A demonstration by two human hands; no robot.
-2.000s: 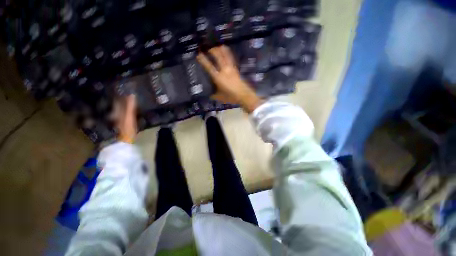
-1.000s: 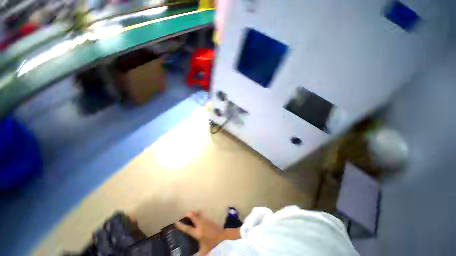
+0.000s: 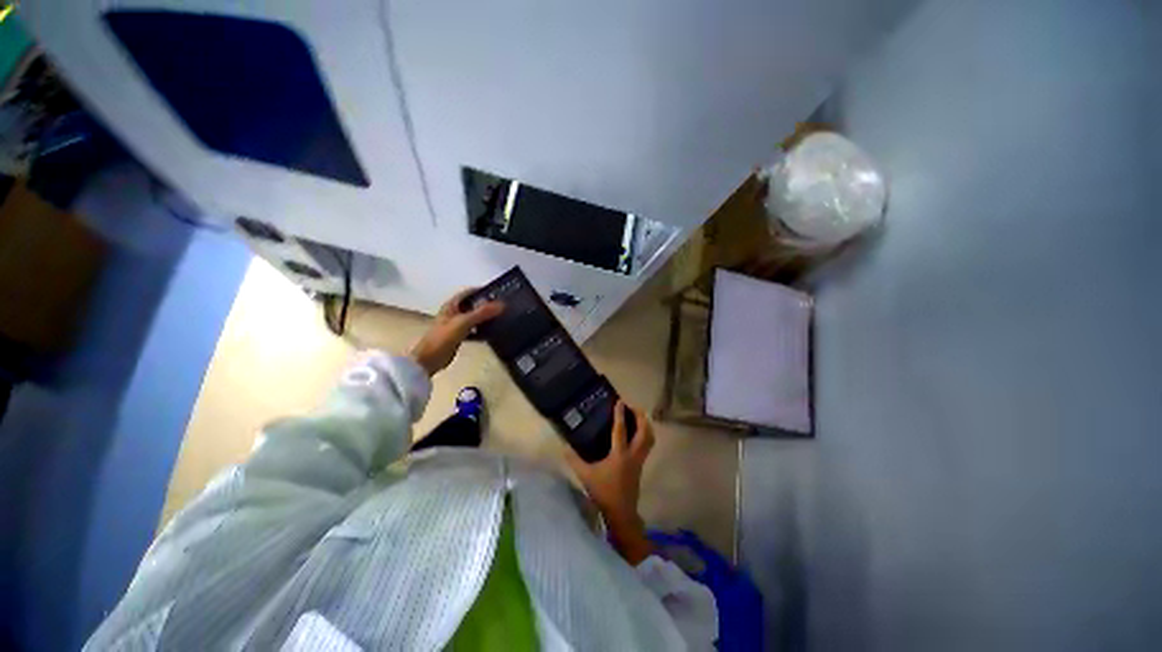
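A short row of black retail boxes (image 3: 542, 361), pressed end to end, is held slantwise in front of my body, with white QR squares and small text facing up. My left hand (image 3: 449, 329) grips the upper left end, and my right hand (image 3: 617, 469) grips the lower right end. The dark infeed opening (image 3: 561, 224) in the white packaging machine (image 3: 561, 102) lies just beyond the boxes; they are outside it.
A blue-tinted window (image 3: 242, 92) is at the upper left. A power cable (image 3: 342, 296) hangs by round sockets. A clear plastic bag (image 3: 826, 191) and a grey-white panel (image 3: 761, 350) are at the right. A blue object (image 3: 720, 583) is at the lower right.
I have turned from the stack of boxes to the machine, which is now close in front. The row of boxes is lifted between both hands, and the stack is out of view.
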